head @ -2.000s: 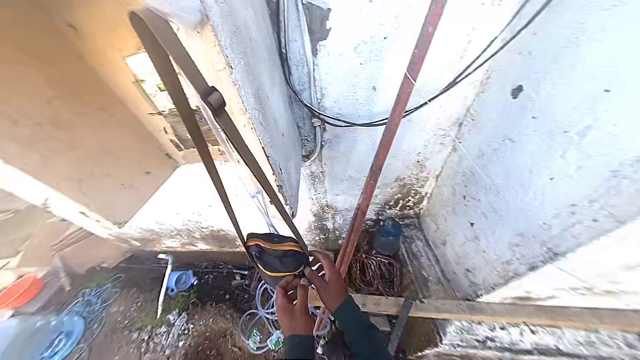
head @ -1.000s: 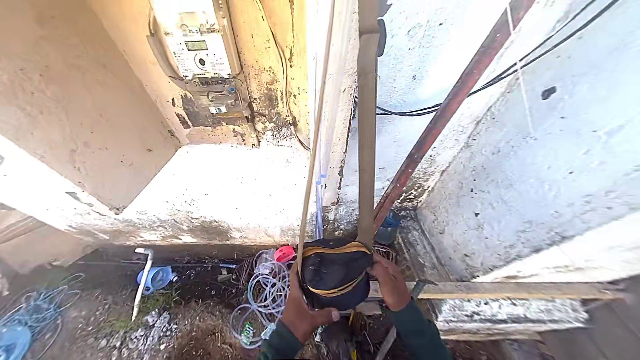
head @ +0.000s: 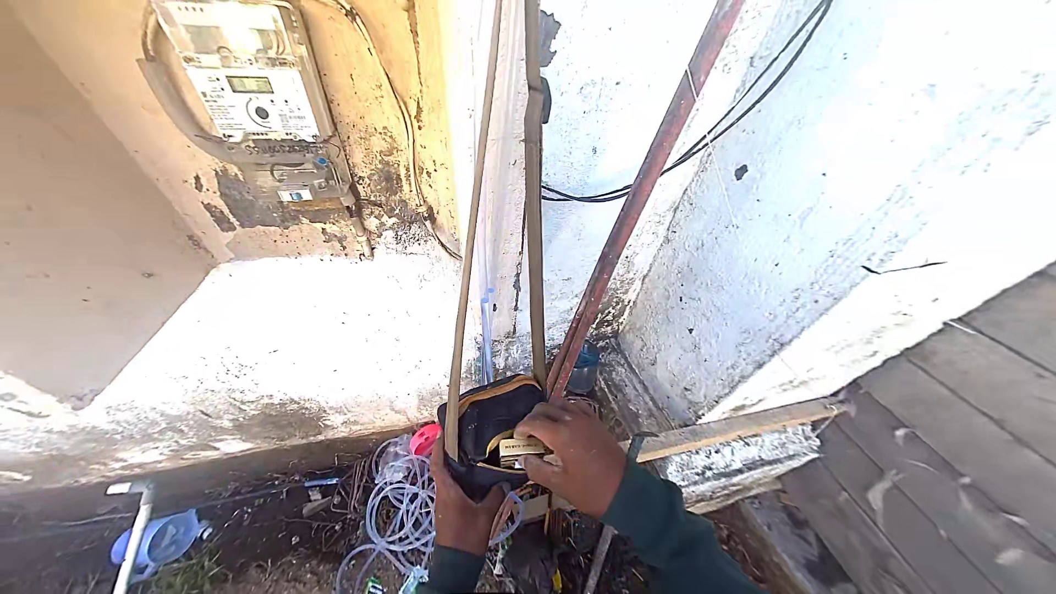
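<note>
A small black bag [head: 487, 417] with yellow-orange zipper trim hangs low in the view on a long tan webbing strap [head: 535, 214]. Its pocket is unzipped. My left hand [head: 464, 503] grips the bag's lower left side from below. At the pocket opening, my right hand [head: 577, 450] has its thumb and fingers on a small cream packet [head: 520, 450] that bears writing and is partly inside. The rest of the pocket's contents are hidden.
An electricity meter [head: 252, 91] is mounted on the wall at upper left. A red-brown metal pole [head: 635, 206] leans diagonally beside black cables. Below lie coiled clear tubing [head: 396, 511], a blue plastic container [head: 165, 540], a white pipe [head: 136, 536] and a wooden plank [head: 734, 429].
The bag's pocket is now open and the cream packet shows in it. My right hand has moved from the bag's right side to the pocket opening. The view has shifted.
</note>
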